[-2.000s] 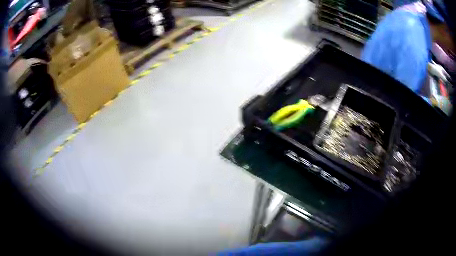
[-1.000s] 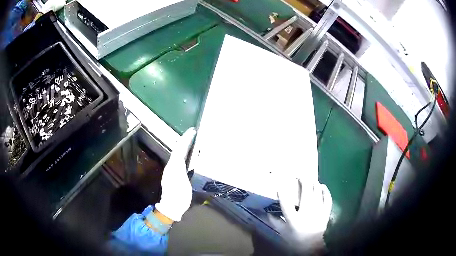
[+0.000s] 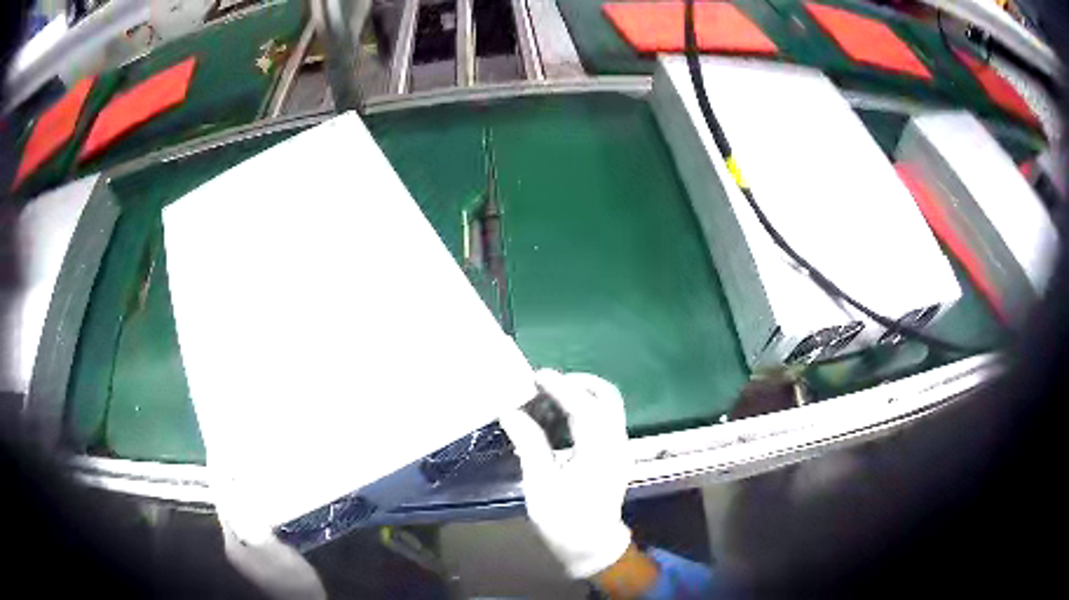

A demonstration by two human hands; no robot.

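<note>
A white metal box (image 3: pixel 340 316) lies at an angle over the green conveyor surface, with its near end over the front rail. Its near end shows dark fan grilles (image 3: pixel 463 455). My right hand (image 3: pixel 574 469), in a white glove, grips the near right corner; something small and dark shows between thumb and fingers, too unclear to name. My left hand (image 3: pixel 267 560), also in a white glove, holds the near left corner; it is blurred and partly hidden by the box.
A second white box (image 3: pixel 821 199) with fan grilles lies to the right, a black cable (image 3: pixel 780 234) with a yellow part crossing over it. More boxes stand at the far left and right edges. Red pads (image 3: pixel 692 26) lie beyond the far rail (image 3: pixel 528 89). The near metal rail (image 3: pixel 692 451) runs across the front.
The view has swung right; the parts tray has left the picture. The held box now sits further left and is angled the other way. Both hands remain on its near corners.
</note>
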